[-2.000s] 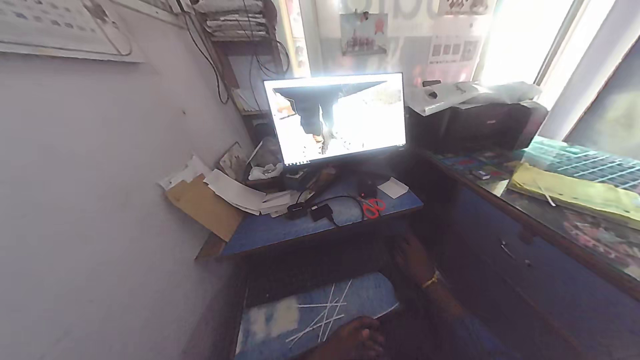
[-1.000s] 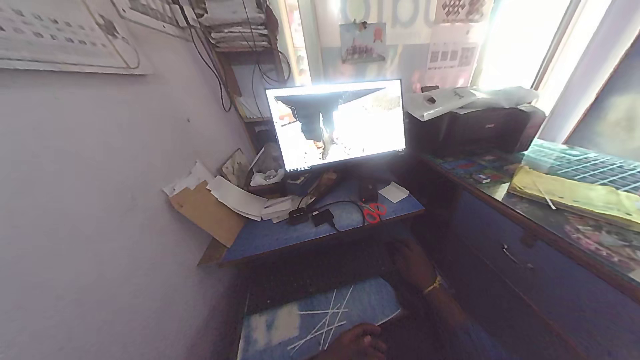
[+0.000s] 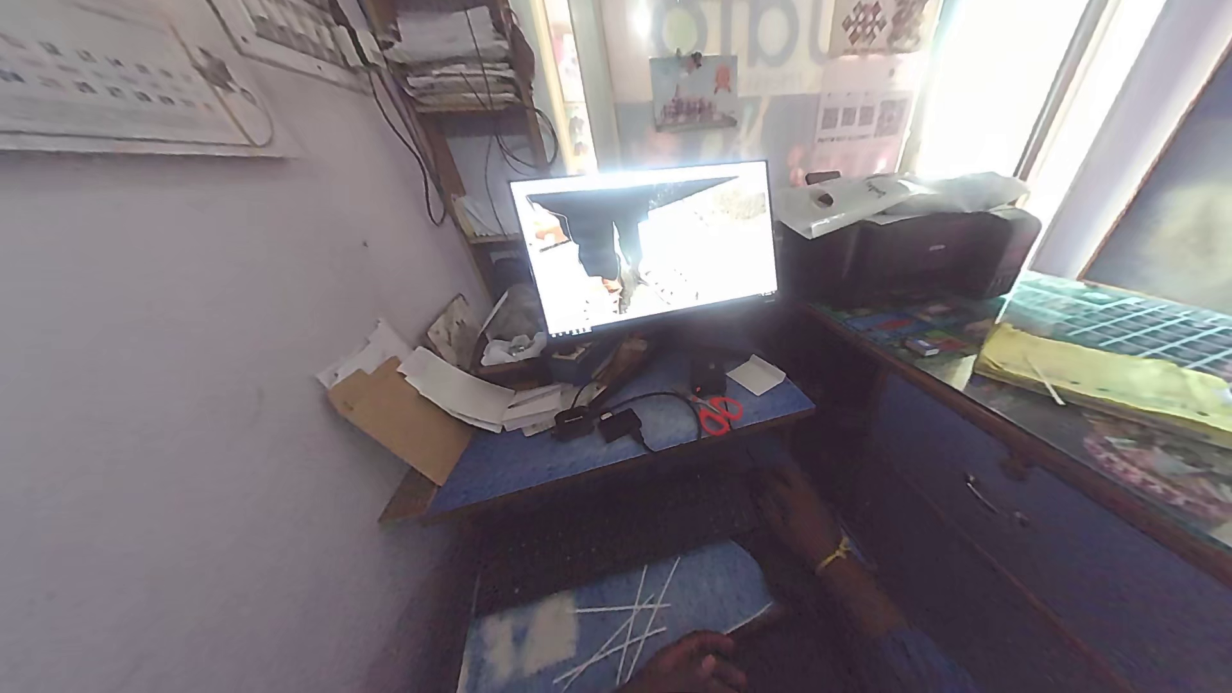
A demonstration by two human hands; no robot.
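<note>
My left hand (image 3: pixel 691 662) rests at the bottom of the head view, fingers curled, beside several thin white sticks (image 3: pixel 630 626) that lie crossed on a worn blue board (image 3: pixel 539 587). Whether it holds anything is unclear. My right hand (image 3: pixel 791 508), with a yellow band at the wrist, reaches into the dark space under the desk's right edge; its fingertips and anything beneath them are lost in shadow. A dark keyboard (image 3: pixel 616 520) seems to lie between the board and the desk. Above it stands a lit monitor (image 3: pixel 654 245).
The blue desk (image 3: pixel 520 467) bears red-handled scissors (image 3: pixel 717 416), a black adapter with cable (image 3: pixel 621 423), papers (image 3: pixel 457 390) and brown cardboard (image 3: pixel 404 414). A black printer (image 3: pixel 943 252) and a yellow packet (image 3: pixel 1107 385) lie on the right counter. A wall stands at left.
My left hand has shifted slightly relative to the white sticks. My right hand stays near the same place.
</note>
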